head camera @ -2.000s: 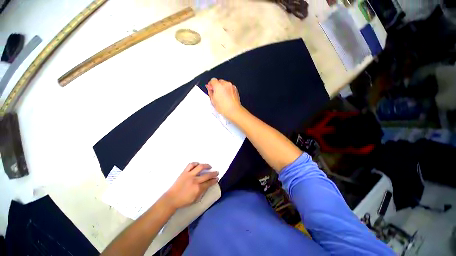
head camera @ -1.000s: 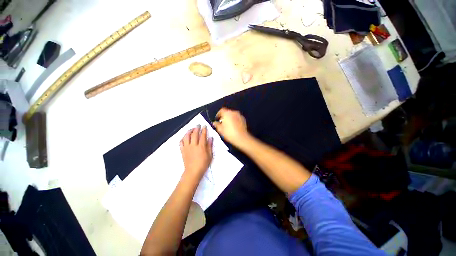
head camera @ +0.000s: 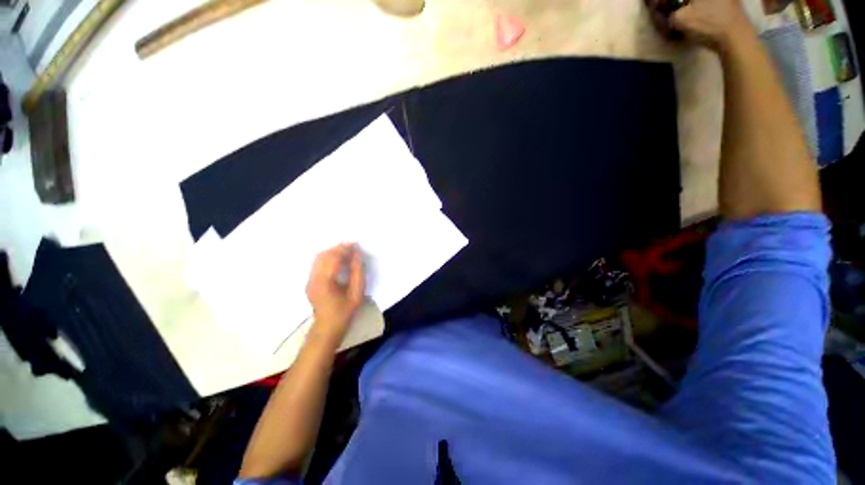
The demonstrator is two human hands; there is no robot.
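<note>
A white paper pattern [head camera: 275,227] lies on dark garment fabric [head camera: 560,142], its upper corner near the fabric's back edge. A thin pale line runs down the fabric beside that corner. My left hand [head camera: 337,289] is over the paper's lower part, fingers curled; whether it pinches anything is unclear. My right hand [head camera: 697,19] is at the top right edge, partly cut off, its fingers closed around a dark handle that fits the tailor's shears [head camera: 671,6]. The blades are out of view. Pink tailor's chalk [head camera: 509,30] lies behind the fabric.
A wooden ruler [head camera: 194,26], a long yellow ruler [head camera: 71,52] and a dark block [head camera: 50,147] lie at the back left. An oval tan piece [head camera: 400,7] is cut by the top edge. More dark cloth [head camera: 114,317] hangs over the left front edge. A blue rectangle [head camera: 828,125] is far right.
My right hand has left the paper's upper corner and reached to the far right, onto the dark handle. My left hand has drawn back toward me, its fingers now curled. The view has shifted.
</note>
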